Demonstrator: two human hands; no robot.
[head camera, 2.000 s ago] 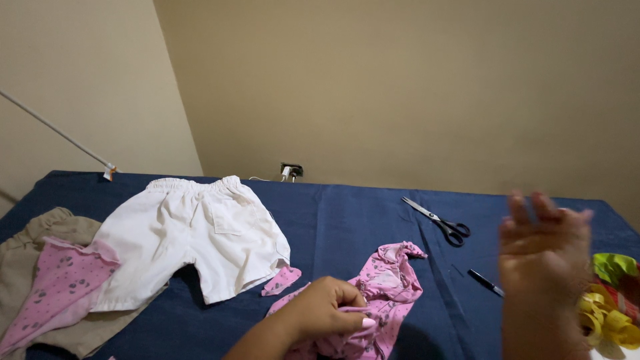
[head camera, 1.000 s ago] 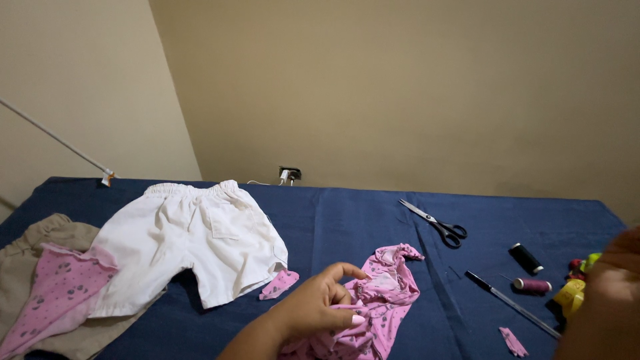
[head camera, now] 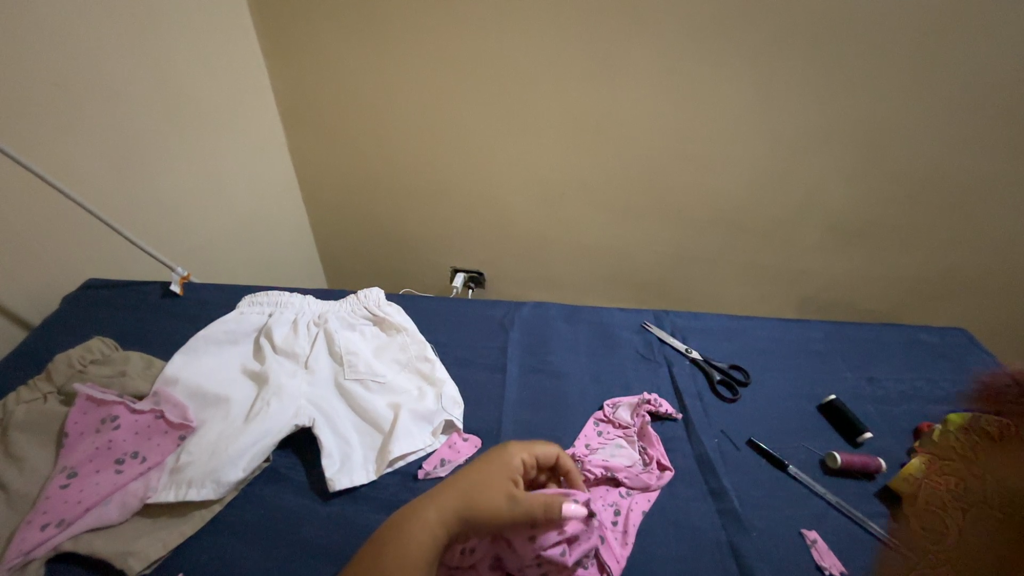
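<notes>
My left hand (head camera: 528,496) pinches a fold of a bunched pink printed cloth (head camera: 628,480) between thumb and fingers, low in the middle of the view. A blurred reddish-brown shape fills the lower right corner; whether it is my right hand cannot be told. Beside it lie a black thread spool (head camera: 845,419), a dark pink thread spool (head camera: 855,463) with what looks like a needle, and a pen (head camera: 824,492) with a black cap. Black-handled scissors (head camera: 698,362) lie farther back with their blades slightly apart. A small pink scrap (head camera: 822,552) rests near the pen.
White shorts (head camera: 304,392) lie spread on the blue cloth-covered table (head camera: 552,352), partly over beige shorts (head camera: 192,524). A pink printed cloth piece (head camera: 104,464) and another pink scrap (head camera: 450,455) are beside them. Yellow material (head camera: 912,472) shows at right. Plugs sit in a wall socket (head camera: 468,278).
The raised hand at the right moved farther right and is no longer clearly seen. The spools and small scrap, out of sight two seconds ago, show now. My left hand stays on the pink cloth.
</notes>
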